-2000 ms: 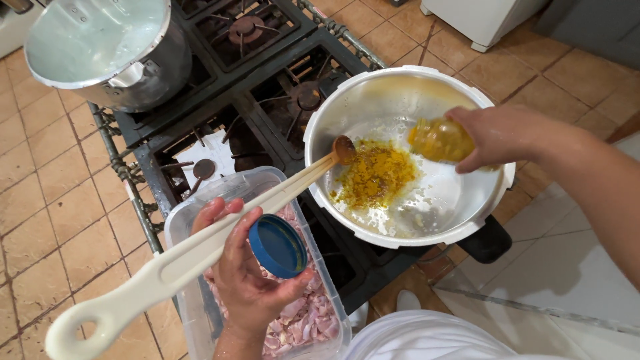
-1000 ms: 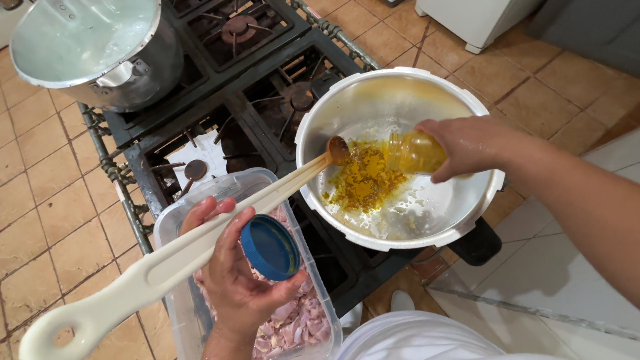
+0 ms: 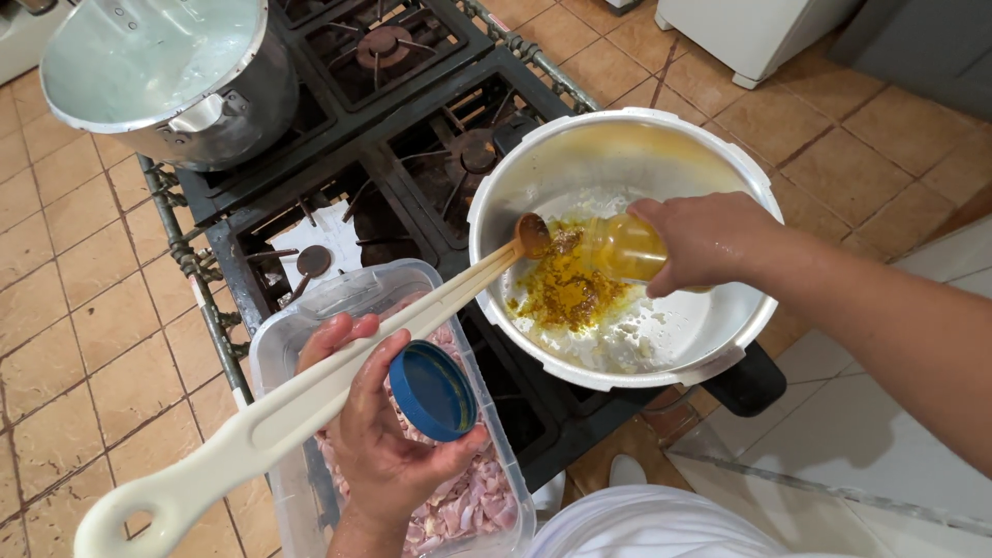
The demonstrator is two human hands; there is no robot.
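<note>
My left hand (image 3: 380, 434) holds a blue screw lid (image 3: 434, 390) between thumb and fingers, and a long cream plastic spoon (image 3: 310, 395) lies through the same hand. The spoon's stained brown bowl reaches over the near-left rim of a large aluminium pot (image 3: 744, 167). My right hand (image 3: 690, 240) grips a clear jar (image 3: 629, 248) with yellow contents, tipped on its side inside the pot, its mouth toward the spoon's bowl. Yellow-orange seasoning (image 3: 573, 291) and pale chopped bits lie on the pot's bottom. Below my left hand is a clear plastic tub (image 3: 271, 349) of raw pink meat pieces (image 3: 465, 496).
The pot and tub rest on a black gas stove (image 3: 349, 147) with iron grates. A second large metal pot (image 3: 225, 132) stands at the upper left. A white appliance (image 3: 736, 31) is on the tiled floor (image 3: 101, 310); a white tiled surface (image 3: 876, 434) lies at right.
The jar in my right hand has moved left, closer to the spoon's bowl, and is tipped over the seasoning. My left hand still holds the lid and spoon.
</note>
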